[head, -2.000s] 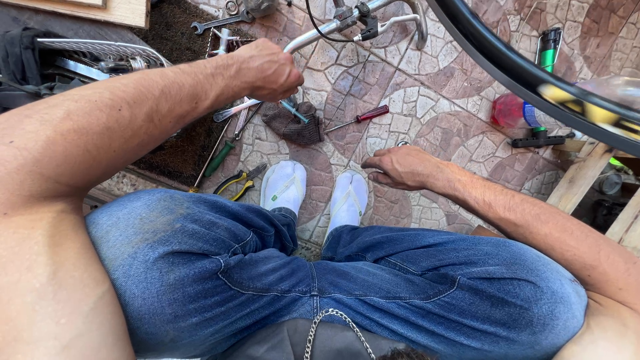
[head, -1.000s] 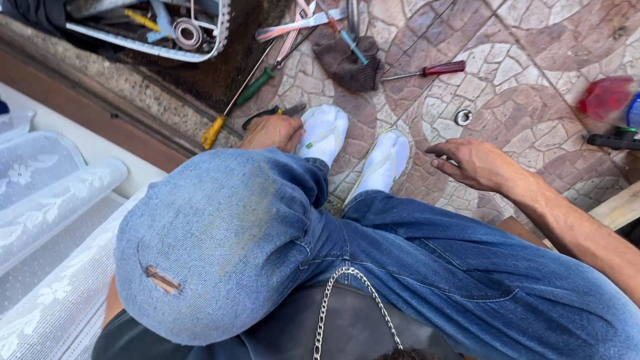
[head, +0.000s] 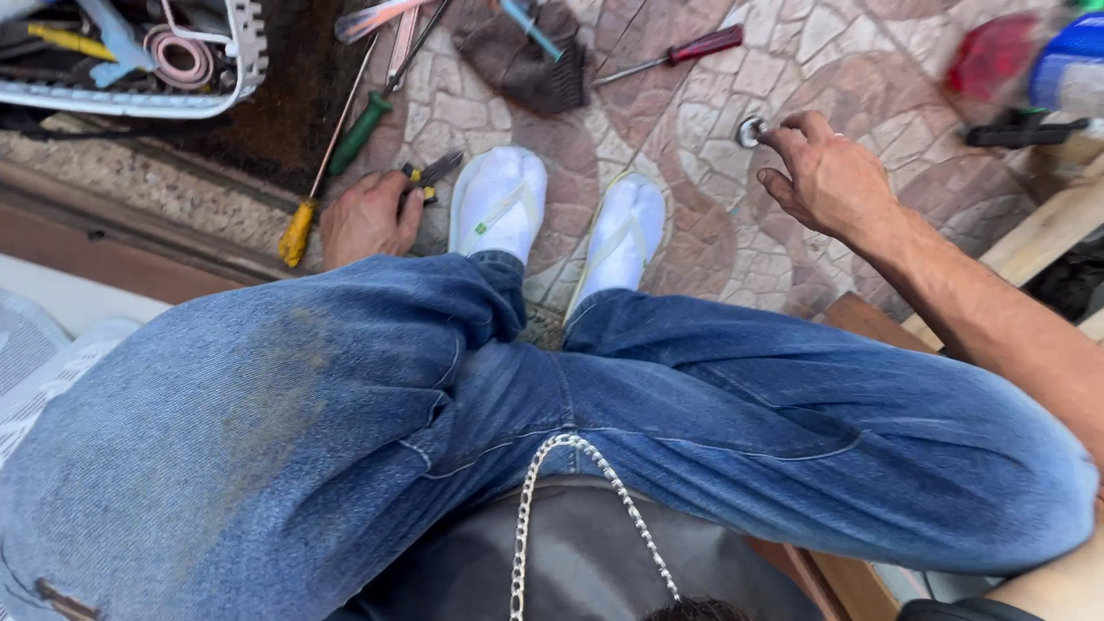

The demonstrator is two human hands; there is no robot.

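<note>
My left hand point(head: 371, 217) rests at a pair of pliers point(head: 431, 175) with yellow-and-black handles, beside the left foot; the fingers overlap the handles, and how firmly they grip is unclear. My right hand point(head: 824, 172) reaches over the tiles, its fingertips at a small metal ring-shaped part point(head: 751, 131) on the floor. Left of the pliers lie a green-handled screwdriver point(head: 360, 134) and a yellow-handled screwdriver point(head: 297, 231). A red-handled screwdriver point(head: 703, 45) lies ahead of the feet, near a dark knit cloth point(head: 522, 60) with a blue tool point(head: 532, 30) across it.
A white plastic basket point(head: 129, 105) of tools and parts stands at upper left on a dark mat point(head: 293, 95). At right are a red container point(head: 992, 56), a blue one point(head: 1069, 65), a black clamp-like item point(head: 1026, 134) and wooden slats point(head: 1048, 228). Lace curtain fabric point(head: 52, 354) hangs at left.
My left hand has left the blue tool by the cloth and come down to the pliers. My right hand has moved to the ring-shaped part. The bicycle wheel and handlebar have passed out of view.
</note>
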